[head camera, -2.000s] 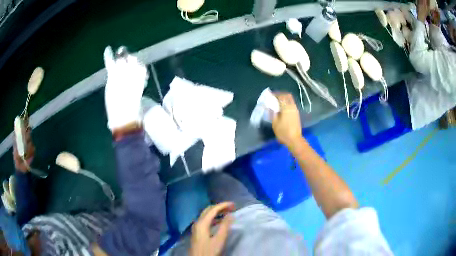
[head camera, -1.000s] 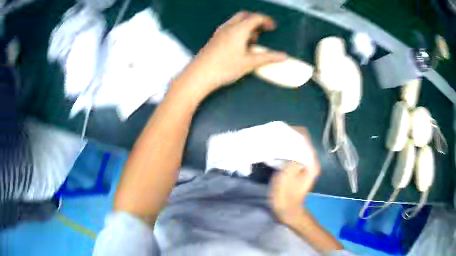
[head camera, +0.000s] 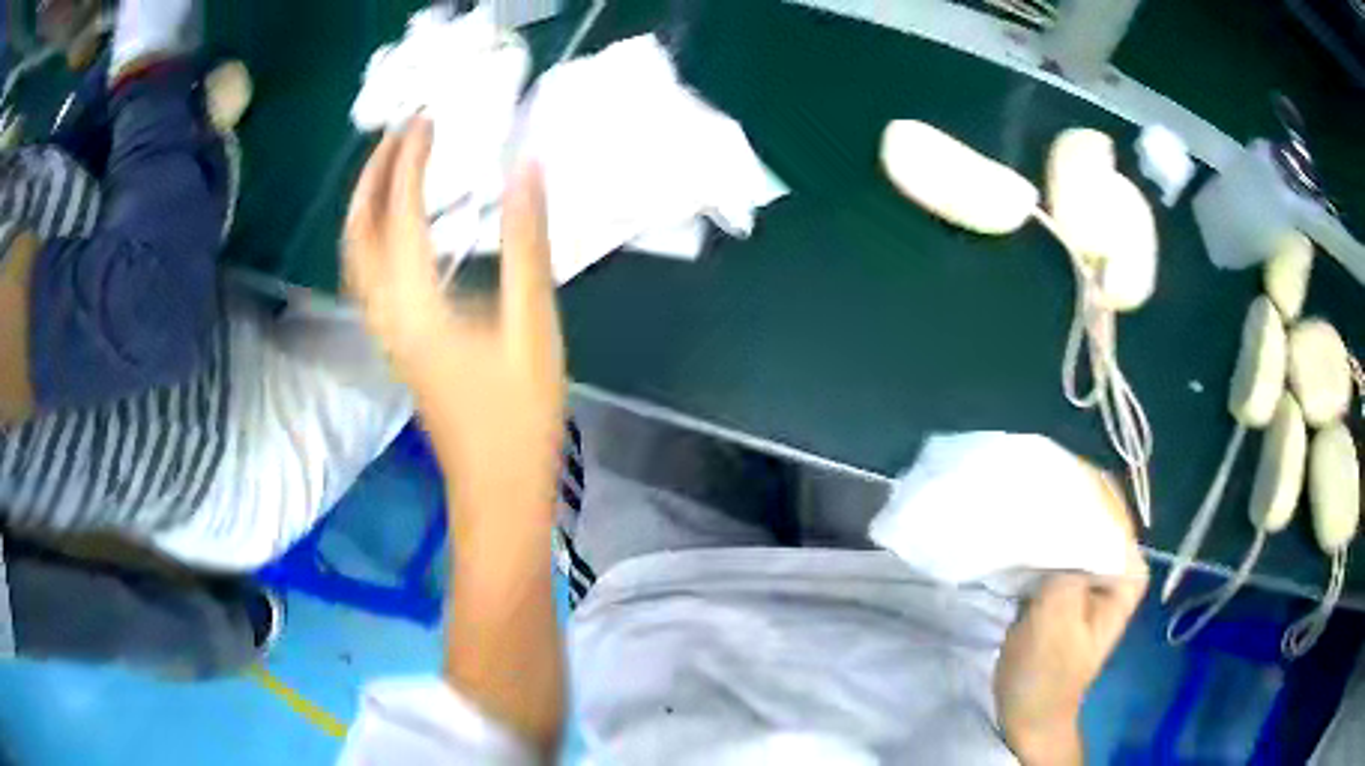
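Observation:
My left hand (head camera: 457, 299) is raised over the near edge of the white wipes (head camera: 629, 157) at the left of the bench, fingers spread; whether it touches them I cannot tell. My right hand (head camera: 1070, 644) is closed on a white wiping cloth (head camera: 1003, 506) at the bench's near edge. No unit shows in that hand. A cream corded mouse (head camera: 958, 177) lies on the bench at centre right. More cream mice (head camera: 1115, 225) lie beside it with their cords looped towards me.
Several corded mice (head camera: 1281, 464) lie at the far right. A translucent bottle (head camera: 1251, 210) and a small white wad (head camera: 1163, 162) are near the pale rail (head camera: 996, 57). A co-worker's dark sleeve (head camera: 127, 262) is at left. Blue stools (head camera: 352, 524) stand below the bench.
My left hand has left the single mouse and moved left to the wipes, its fingers now spread. The right hand still holds the cloth. The view has shifted, showing the co-worker at left.

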